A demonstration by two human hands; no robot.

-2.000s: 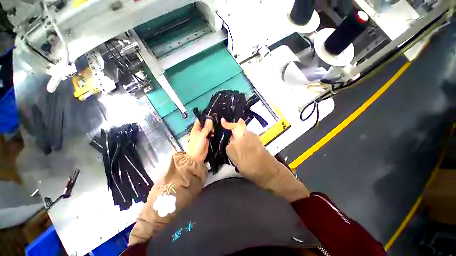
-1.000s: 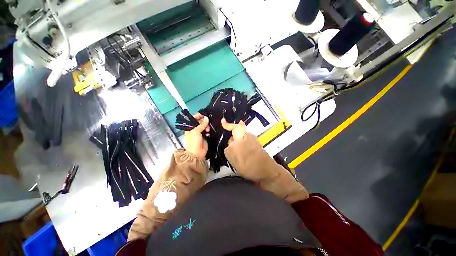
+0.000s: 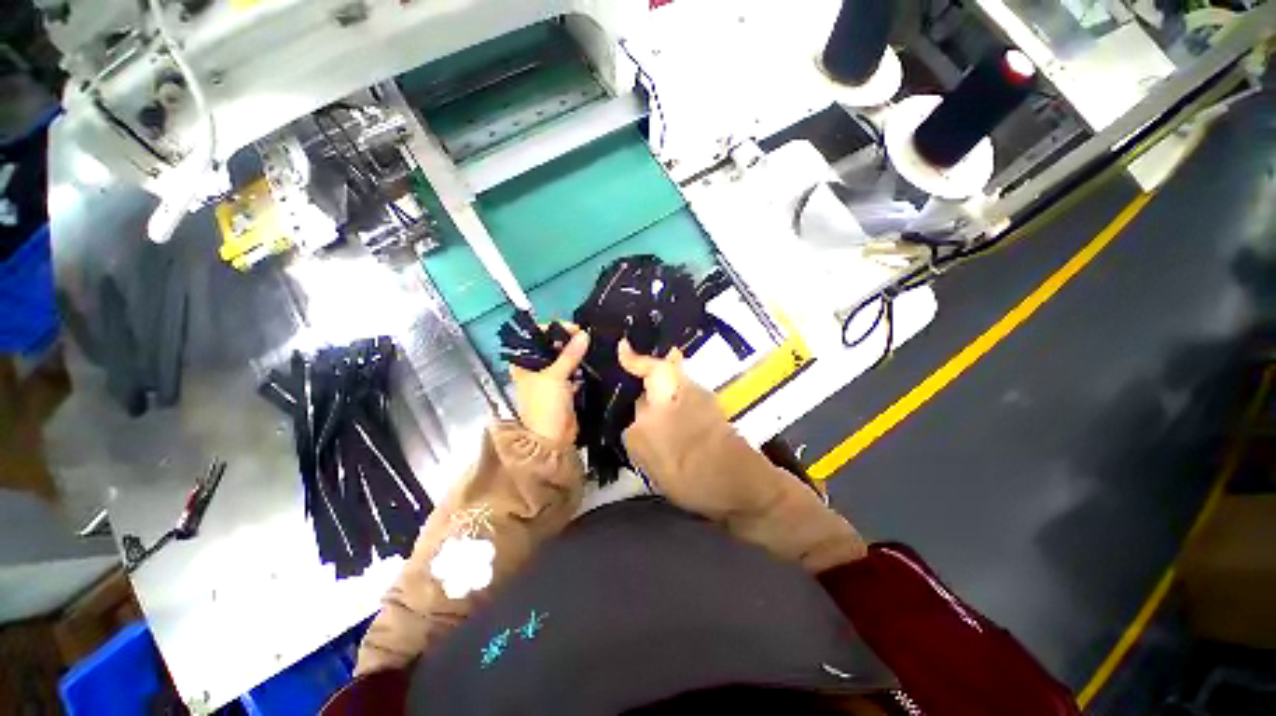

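My left hand (image 3: 556, 381) holds a small fanned bundle of narrow black straps (image 3: 526, 340), their ends pointing up and left over the teal panel. My right hand (image 3: 654, 375) is just to its right, thumb and fingers closed on the edge of a tangled pile of narrow black straps (image 3: 633, 291). The pile lies on the teal panel and hangs toward my lap. Some straps show a pale line. What the right fingertips pinch is partly hidden in the dark pile.
Another bundle of straps (image 3: 353, 462) lies on the metal table (image 3: 231, 616). Snips (image 3: 196, 506) lie farther left, near wide black strips (image 3: 140, 329). The yellow-and-metal clamp (image 3: 252, 224) is ahead. Thread cones (image 3: 973, 109) stand at the upper right; blue crates (image 3: 115, 678) are below the table.
Over the two seconds, the straps in my left hand have fanned out to the left. My right hand has stayed at the pile. The view has shifted slightly.
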